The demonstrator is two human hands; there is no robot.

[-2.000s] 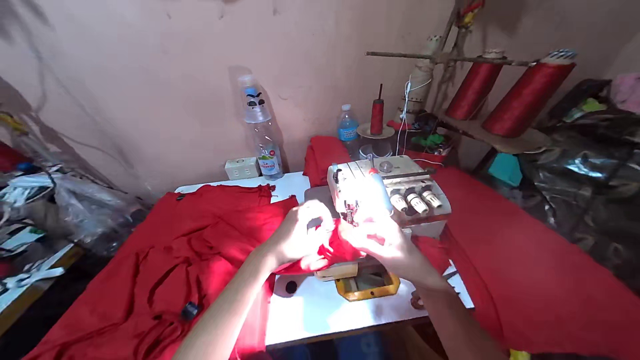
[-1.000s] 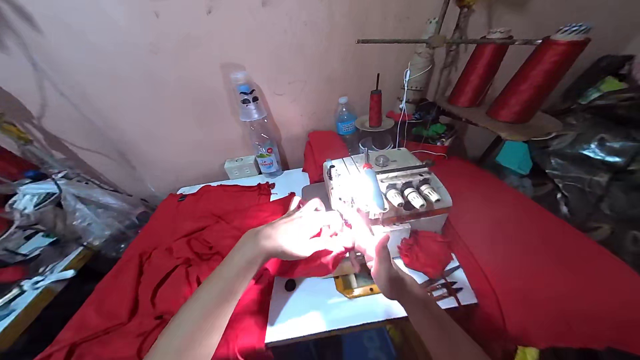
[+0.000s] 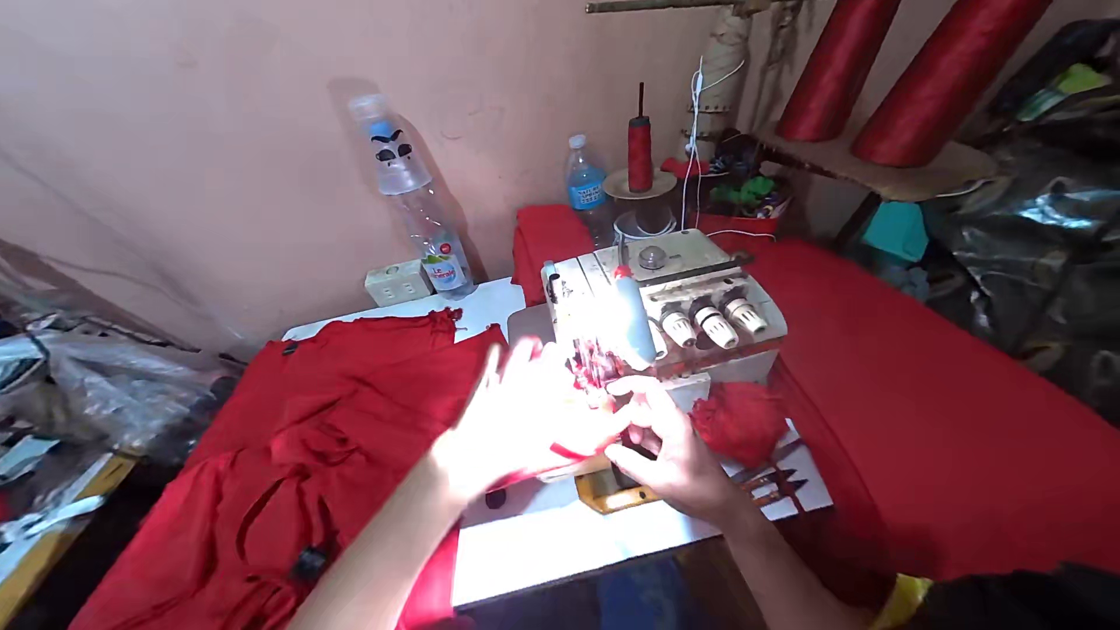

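A serger sewing machine [image 3: 691, 297] with several tension dials stands on the white tabletop [image 3: 542, 560]. My left hand [image 3: 534, 411] lies spread over red cloth [image 3: 573, 451] beside the needle area; glare washes out its fingers. Close to its right, my right hand [image 3: 661, 442] has thumb and fingertips curled toward the cloth edge at the presser foot; whether it pinches the cloth is unclear. A blue-white lamp or bottle-like piece [image 3: 634, 319] hangs in front of the machine head. Bunched red fabric [image 3: 742, 422] lies right of my right hand.
Red garments [image 3: 350, 411] cover the left side, and a red cloth expanse [image 3: 927, 420] spreads at right. Plastic bottles [image 3: 437, 236] [image 3: 588, 188] stand by the wall. Large red thread cones [image 3: 945, 79] sit on a stand. Scissors or similar tools [image 3: 774, 486] lie near the right table edge.
My left hand has flattened and spread over the cloth. The bunched red fabric right of the machine shows one second ago but not two seconds ago. The view has moved closer.
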